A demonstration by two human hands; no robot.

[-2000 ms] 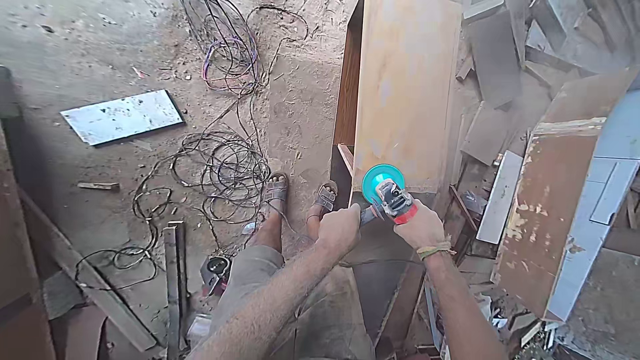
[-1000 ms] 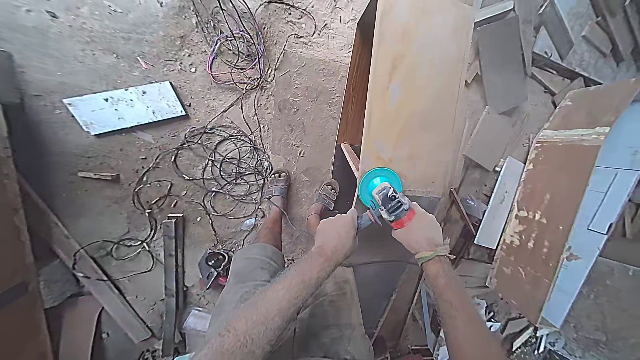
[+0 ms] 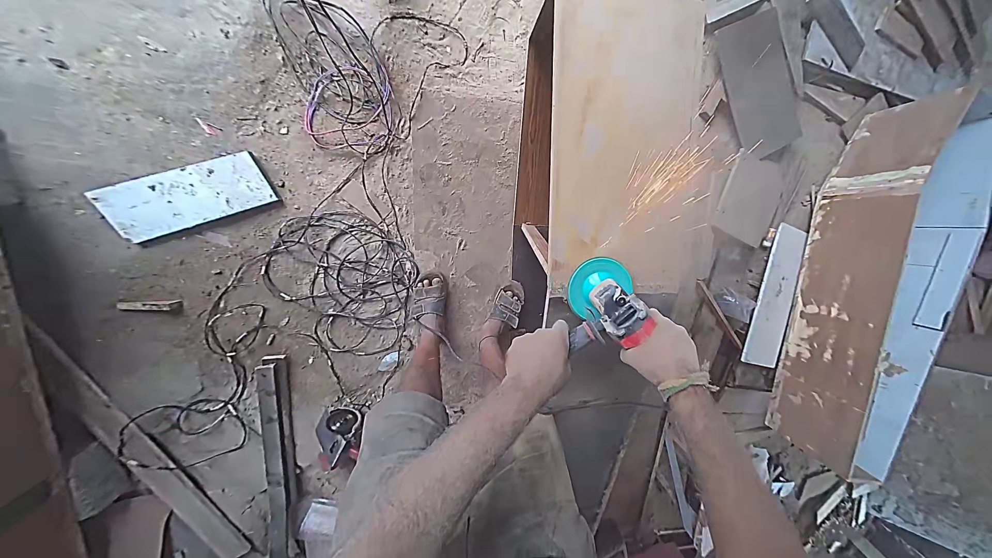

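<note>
An angle grinder with a teal disc is held in both my hands over the near end of a long wooden panel. My right hand is wrapped around the grinder's body, a band at its wrist. Closed on the side handle is my left hand. Orange sparks fly from the disc's far side across the panel. The disc's lower right is hidden behind the grinder's head.
Coiled cables lie on the dusty floor beside my sandalled feet. A white board is at the left. Wood offcuts and a peeling brown panel are at the right. A power tool rests near my left knee.
Sparks now spray over the panel; neither earlier frame shows them. Both hands keep their hold on the grinder, which stays near the panel's end.
</note>
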